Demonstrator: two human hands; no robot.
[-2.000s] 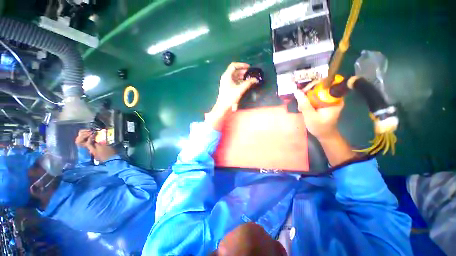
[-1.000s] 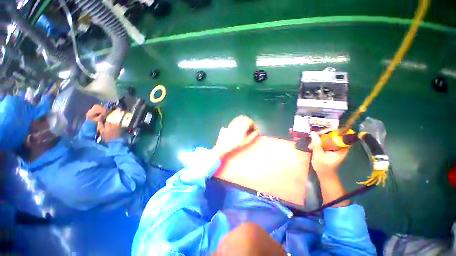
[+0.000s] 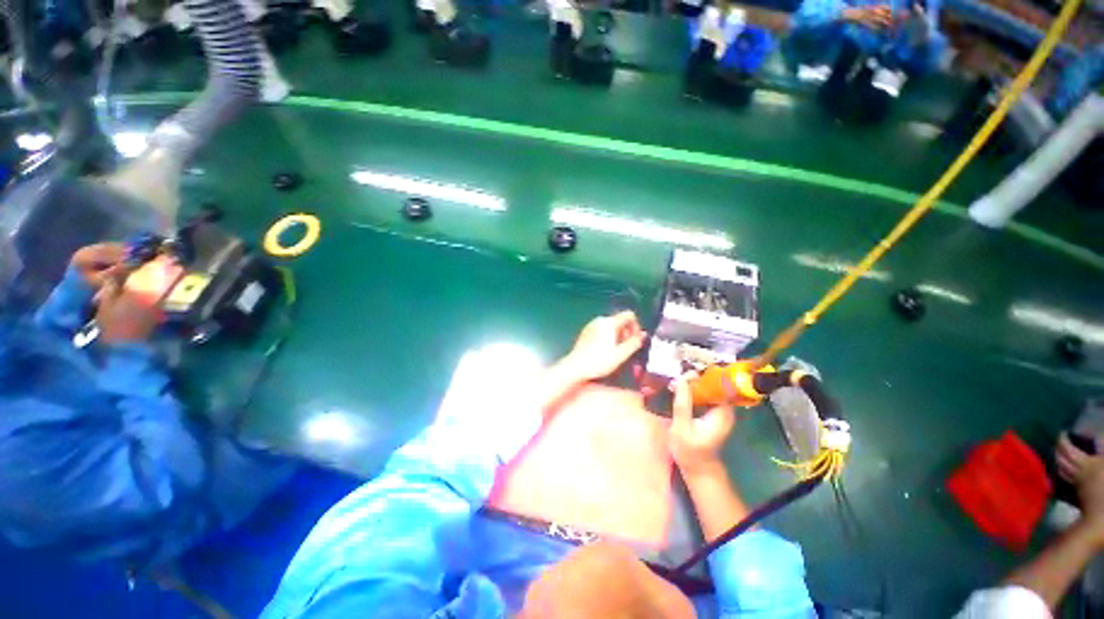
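Observation:
My right hand (image 3: 702,438) is closed around the orange screwdriver (image 3: 729,385), at the front of the white-grey screw feeder (image 3: 709,300). The bit end is hidden or too blurred to make out. My left hand (image 3: 611,345) is beside the feeder's left front corner, fingers bent. A dark shape is by its fingertips; I cannot tell if it is held. The salmon-red mat (image 3: 587,466) lies below both hands. A round black unit (image 3: 563,237) stands on the bench behind my left hand.
More black units (image 3: 908,302) stand spaced along the green bench (image 3: 400,327). A yellow ring (image 3: 292,235) lies at left, near a neighbour's dark device (image 3: 224,284). A clear bag (image 3: 797,417) lies right of the feeder. A red bin (image 3: 1002,490) and another person's hand are at far right.
The view has shifted. My left hand let go of the black unit it held two seconds ago and moved from the mat's edge to the feeder's side. My right hand stays at the feeder with the screwdriver.

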